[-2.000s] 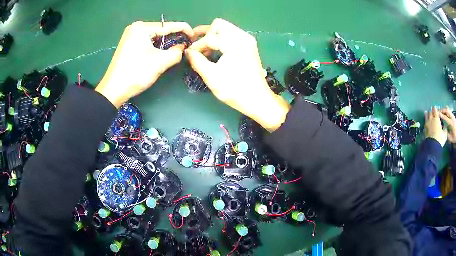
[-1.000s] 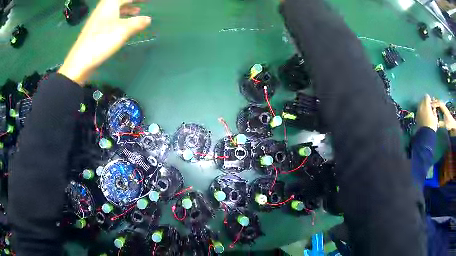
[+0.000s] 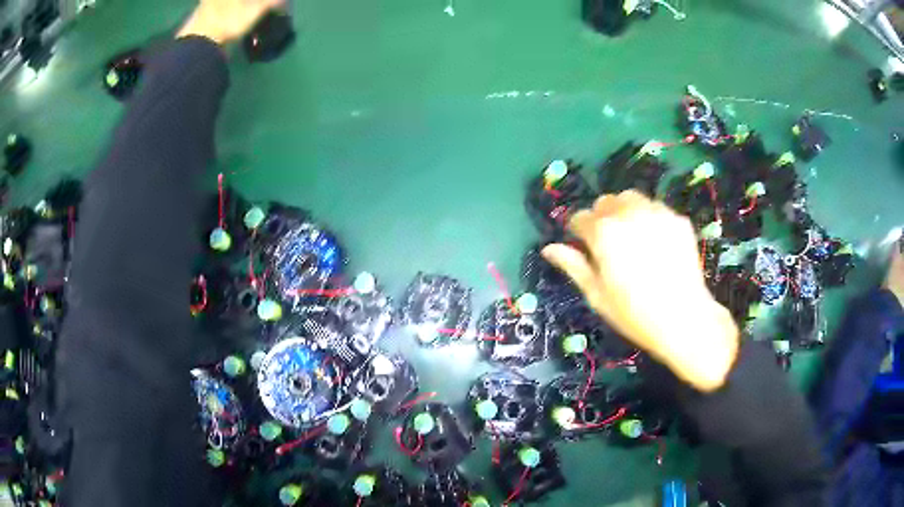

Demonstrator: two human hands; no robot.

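Black housings [image 3: 520, 332] with red leads and green-ended cylinders lie in a heap on the green surface. Round blue circuit boards [image 3: 300, 381] lie among them at the left centre. My right hand [image 3: 649, 282] is over the right part of the heap, blurred, thumb and fingers at a black housing [image 3: 555, 193] with a green-ended cylinder; whether it grips it I cannot tell. My left hand [image 3: 230, 17] is at the top edge, partly cut off, beside a dark round unit [image 3: 270, 38]; its fingers are not clear.
Another dark unit [image 3: 607, 14] with a pale lead lies at the top edge. More housings and boards [image 3: 771, 272] are heaped at the right. Another person's dark blue sleeve [image 3: 860, 361] is at the right edge. My left sleeve covers part of the left heap.
My right hand has come back from beyond the top edge to the heap at the right. My left hand has moved up to the top edge. The view has shifted slightly.
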